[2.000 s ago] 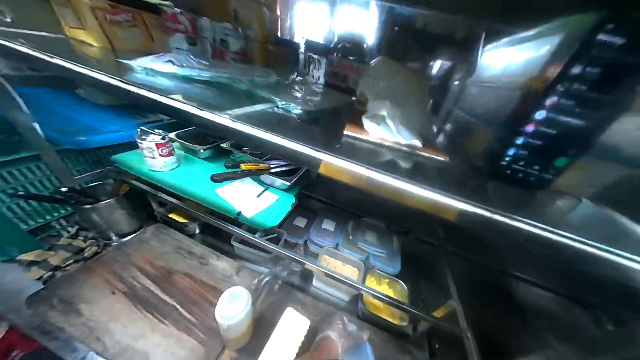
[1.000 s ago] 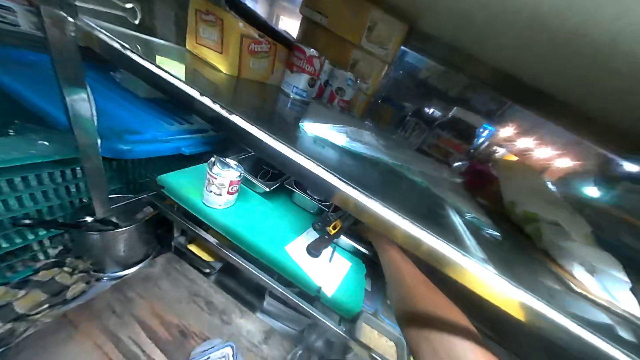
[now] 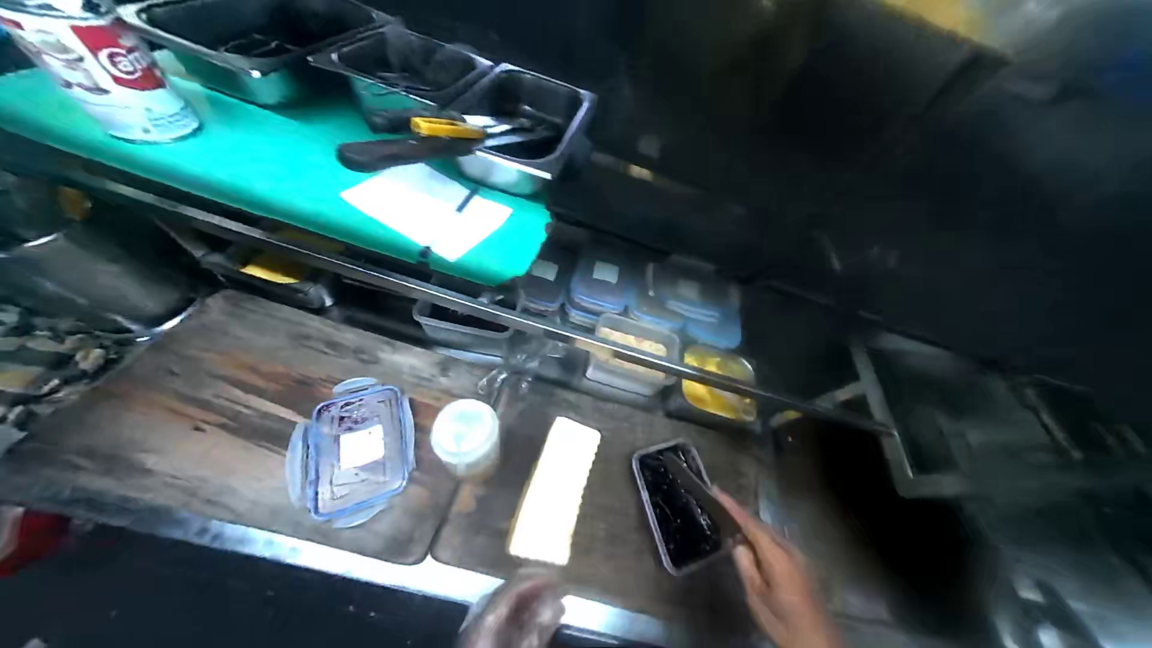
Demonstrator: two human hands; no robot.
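Note:
My right hand holds a dark-handled utensil, its tip in a rectangular container of dark contents. To the left of that container lies a long white block with a ridged edge. My left hand, blurred and seemingly in a clear glove, is at the counter's front edge just below the block; whether it grips anything is not visible. A white-topped jar stands left of the block. Farther left, a clear snap-lock lid with blue edging rests on the worn wooden board.
A metal rail crosses above the board. Behind it stand lidded plastic containers and a tub of yellow food. The raised green board bears a can, a white paper, dark- and yellow-handled tools and steel pans.
The view has swung down to the work surface. An arm reached toward the tools on the green board one second ago; now my right hand is low at the dark-filled container with a utensil.

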